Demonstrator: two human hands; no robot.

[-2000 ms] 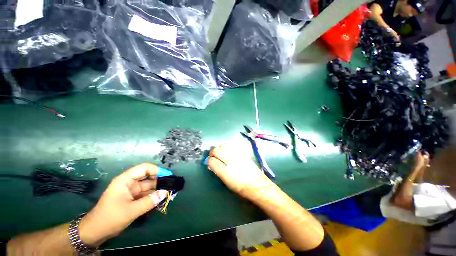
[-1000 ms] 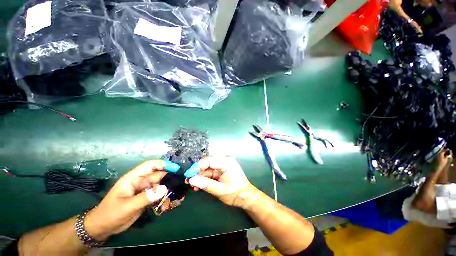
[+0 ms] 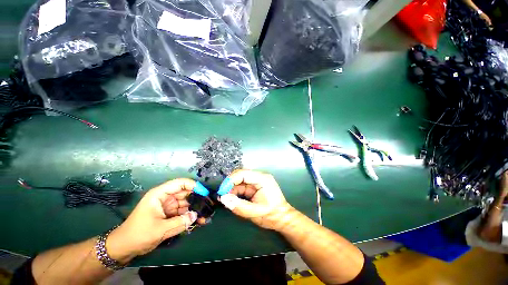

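Note:
My left hand (image 3: 161, 214) is closed around a small black housing (image 3: 201, 206), with blue cots on the fingertips. Thin yellowish wires show below the housing under my left thumb. My right hand (image 3: 253, 199) is beside it, thumb and blue-capped finger pinched together at the housing's right edge. A small dark piece seems to be between them; it is too small to tell what. A loose heap of tiny dark grey clips (image 3: 218, 157) lies just beyond both hands. A coiled black cable (image 3: 92, 195) lies left of my left hand.
Diagonal cutters (image 3: 316, 161) and small pliers (image 3: 365, 151) lie to the right. Clear bags of black parts (image 3: 192, 55) stand at the back. A tangled black heap (image 3: 465, 119) fills the right side, with a red bag (image 3: 424, 22) behind. Another person's arm (image 3: 493, 214) shows at the right edge.
My right hand has moved from the clip heap's right side to the housing, and now meets my left hand there. The view has shifted, so the bench items appear farther right.

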